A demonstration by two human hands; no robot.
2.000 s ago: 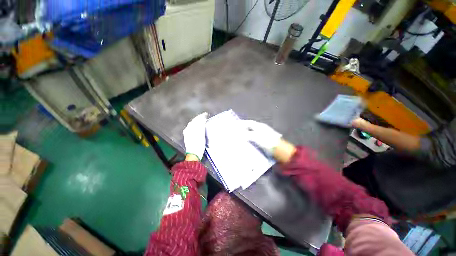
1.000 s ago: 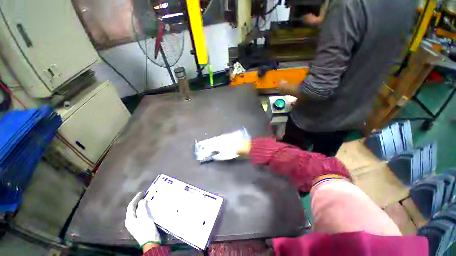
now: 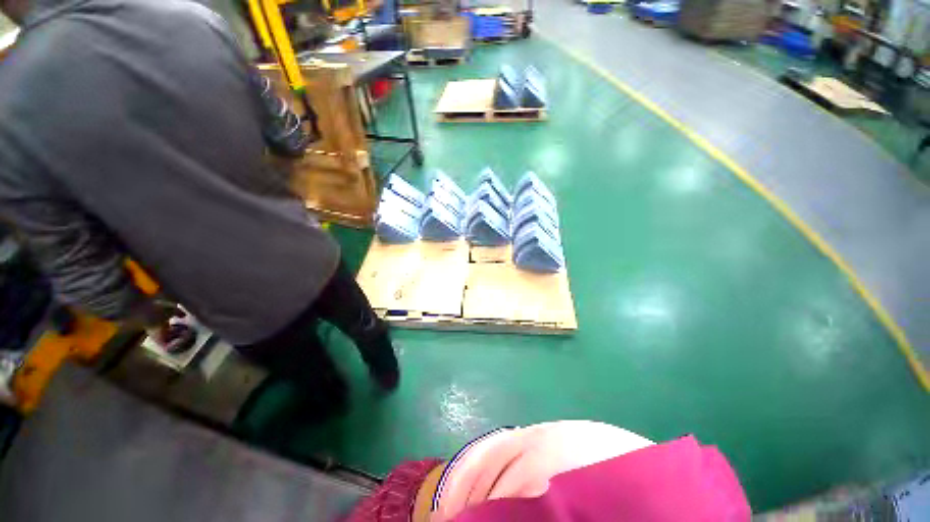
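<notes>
No hand of mine shows in the head view; only my right sleeve, dark red and pink, is at the bottom edge, and the hand beyond it is cut off. A corner of the dark steel worktable [image 3: 133,449] lies at the lower left, blurred. Nearest in front, blue-grey bent metal panels [image 3: 537,226] stand in several rows on the far part of a cardboard-covered pallet [image 3: 520,298] on the floor. No hand touches them.
A person in grey [image 3: 163,153] stands at the left beside a control box [image 3: 178,342]. Behind are a wooden crate [image 3: 342,153] and a dark table on legs [image 3: 379,63]. A farther pallet [image 3: 467,97] holds more panels. A yellow line [image 3: 714,153] crosses the floor.
The view has swung right, away from the worktable. The panels on it and both gloved hands have left the picture. The floor pallet now shows fully.
</notes>
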